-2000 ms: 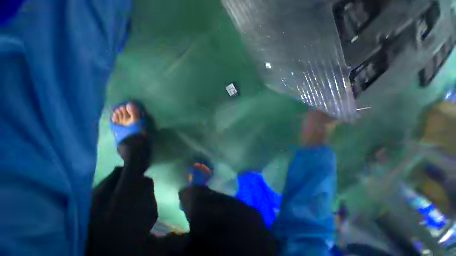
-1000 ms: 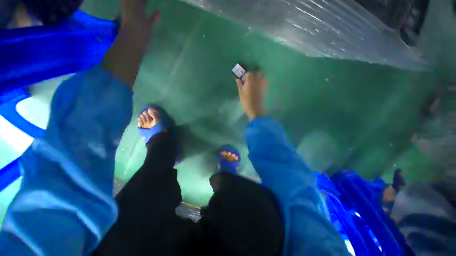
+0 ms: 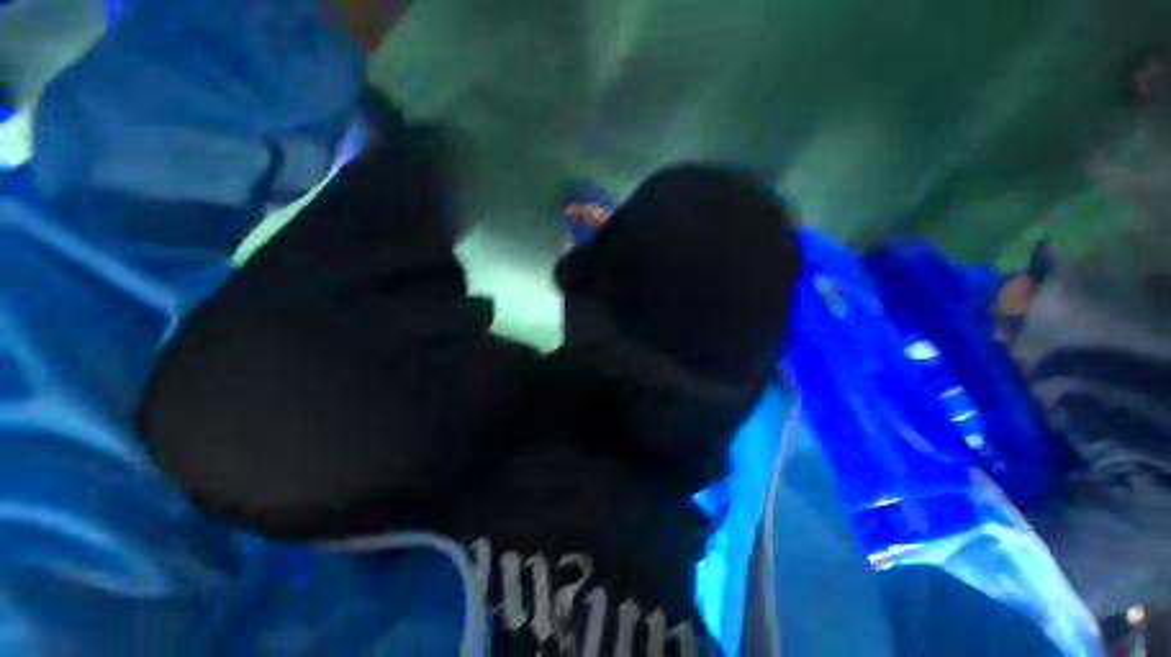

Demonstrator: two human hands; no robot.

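The frame is blurred. Only a small brown patch of my left hand (image 3: 366,18) shows at the top edge, beyond the blue sleeve (image 3: 193,103); its fingers are cut off. My right hand is not in view. My black-clad legs (image 3: 334,347) are bent and fill the middle, over the green floor (image 3: 514,282). No held object shows.
A foot in a blue sandal (image 3: 587,213) shows past my knee. Bright blue plastic, perhaps stools or crates (image 3: 860,385), stands close on the right. Another person's grey clothing (image 3: 1111,347) and foot (image 3: 1017,295) are at the far right.
The view has tipped down toward my lap. My right hand, earlier at the small white-labelled piece on the floor, has left view with it. My left hand has moved to the top edge.
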